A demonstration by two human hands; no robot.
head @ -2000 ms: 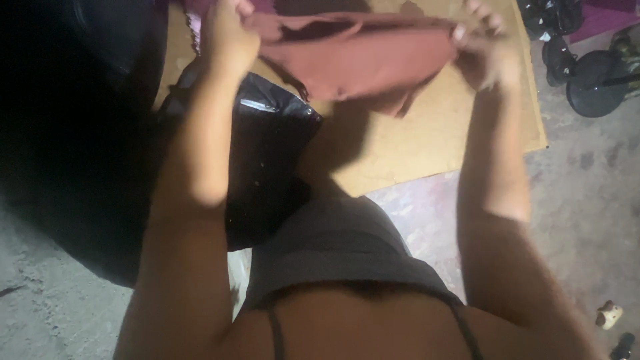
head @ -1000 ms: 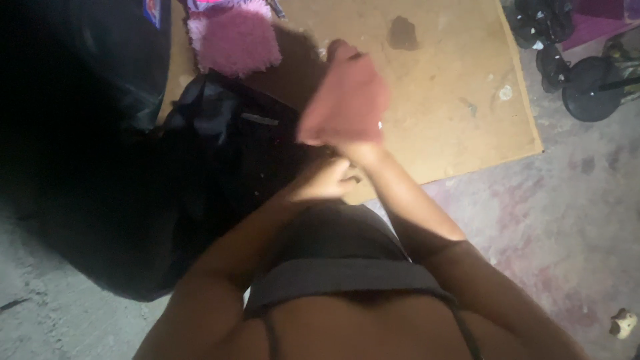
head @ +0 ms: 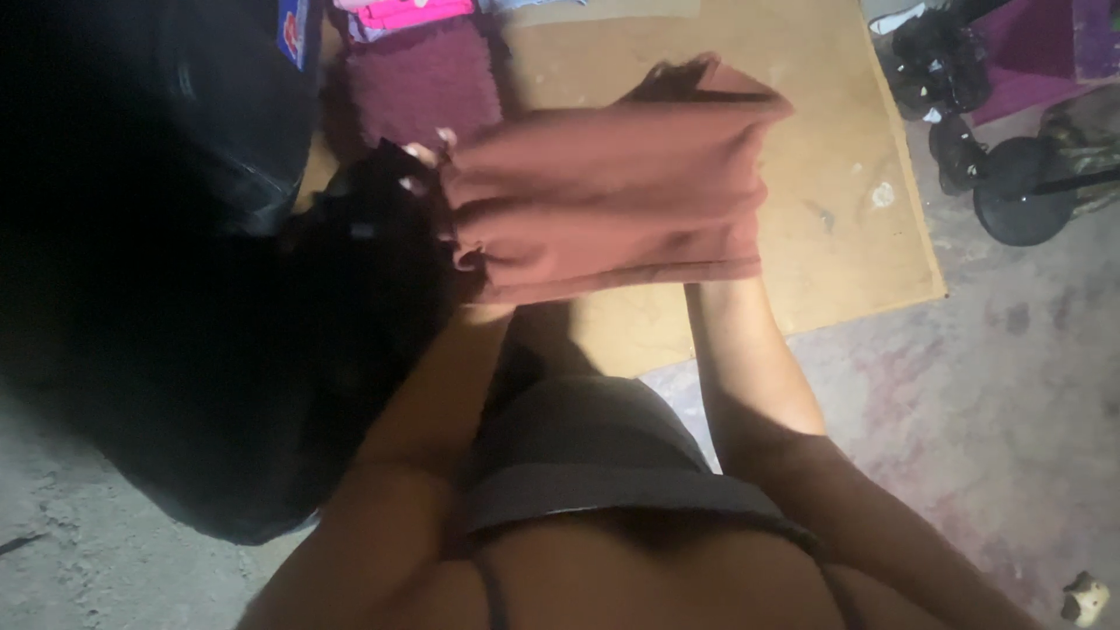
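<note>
A reddish-brown cloth garment [head: 612, 197] is spread between my arms above a tan board. My left hand [head: 429, 162] is at its left edge, with fingertips showing past the fabric and the rest of the hand covered. My right forearm goes up beneath the garment's lower right edge, and the cloth hides my right hand, so its grip cannot be seen. Behind my left hand lies a fuzzy mauve cloth [head: 429, 83], with folded bright pink cloth [head: 416, 10] at the top edge.
The tan board [head: 840, 245] lies on a stained concrete floor [head: 989, 394]. A large black bag or cover [head: 219, 367] fills the left side. At the upper right are black footwear [head: 941, 66], a round dark object [head: 1024, 192] and purple material [head: 1019, 52]. A small pale object [head: 1085, 599] lies lower right.
The garment was bunched near my right hand one second ago and is now spread wide. My left hand has moved up to its left edge. My right hand has gone out of sight behind the cloth.
</note>
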